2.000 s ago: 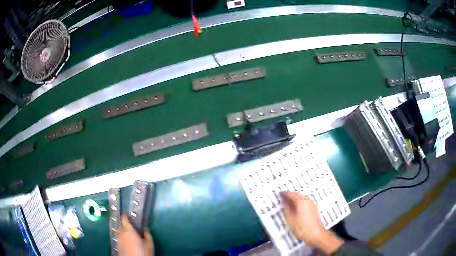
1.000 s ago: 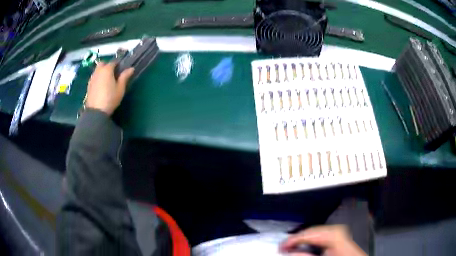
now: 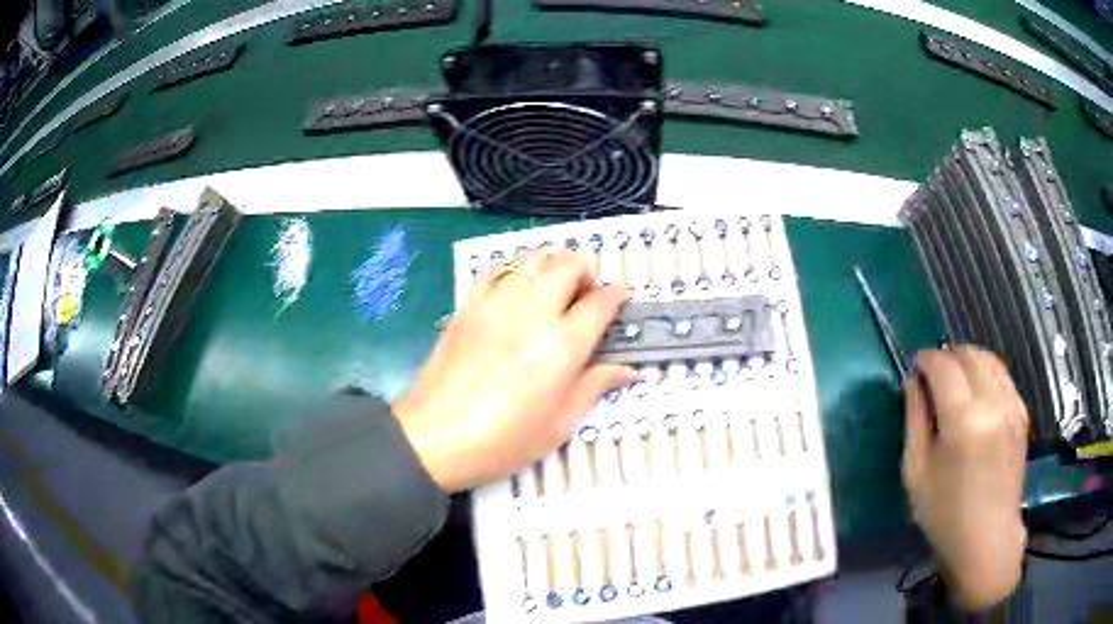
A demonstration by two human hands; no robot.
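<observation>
A grey housing strip [image 3: 684,332] with round shiny spots lies across the white small-parts board [image 3: 799,488]. My left hand [image 3: 525,354] grips its left end and hides part of it. Rows of small dumbbell-shaped pieces [image 3: 592,463] stand on the board above and below the strip. My right hand [image 3: 964,451] is right of the board, fingers closed at the near end of a thin dark tool [image 3: 881,319] on the green bench. Its fingertips are blurred, and I cannot tell whether they hold the tool.
A black cooling fan [image 3: 553,146] stands behind the board. Stacked strips [image 3: 995,262] stand at the right, and more strips [image 3: 171,287] lie at the left. White threads [image 3: 291,261] and blue threads [image 3: 383,276] lie left of the board. Other strips [image 3: 763,107] lie on the green surface behind.
My left hand has moved from the strips at the left onto the board with a strip. My right hand has moved from the lower edge to the thin tool. The view has shifted.
</observation>
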